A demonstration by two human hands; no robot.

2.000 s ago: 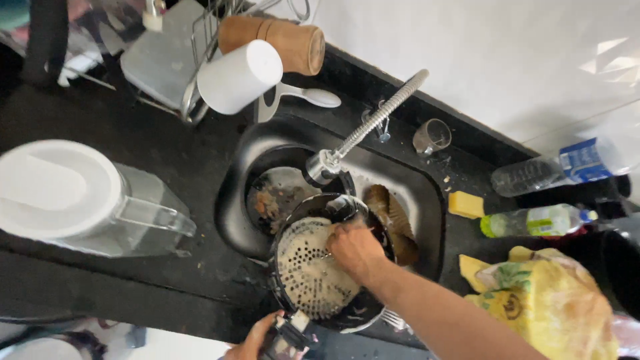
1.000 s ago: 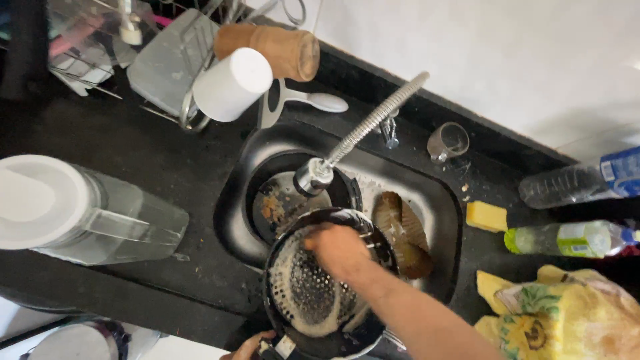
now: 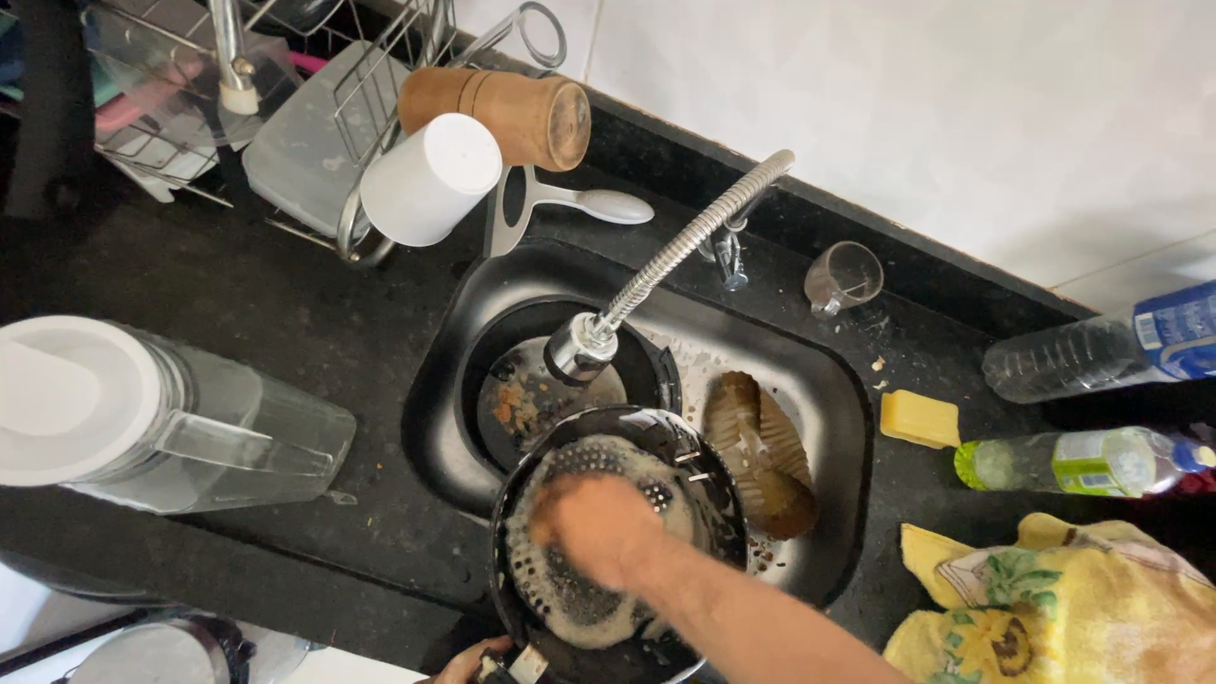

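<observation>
A dark pan with a soapy, perforated-looking bottom is tilted over the near side of the steel sink. My left hand is at the pan's handle at the bottom edge, mostly out of view. Inside the pan, my right hand presses on the foamy bottom; it is blurred, and whatever lies under its fingers is hidden. Behind, a second dark pan with water and food bits sits in the sink, beneath the faucet head. A brown ridged object lies in the sink's right part.
Left stands a lidded clear pitcher. A wire dish rack, white cup and wooden cylinder are at upper left. A glass cup, yellow soap bar, green-labelled bottle, larger plastic bottle and yellow cloth are at right.
My right hand has moved about over the pan's bottom. The pan has been turned and shifted, and my left hand, more visible two seconds ago, is now mostly beyond the lower edge.
</observation>
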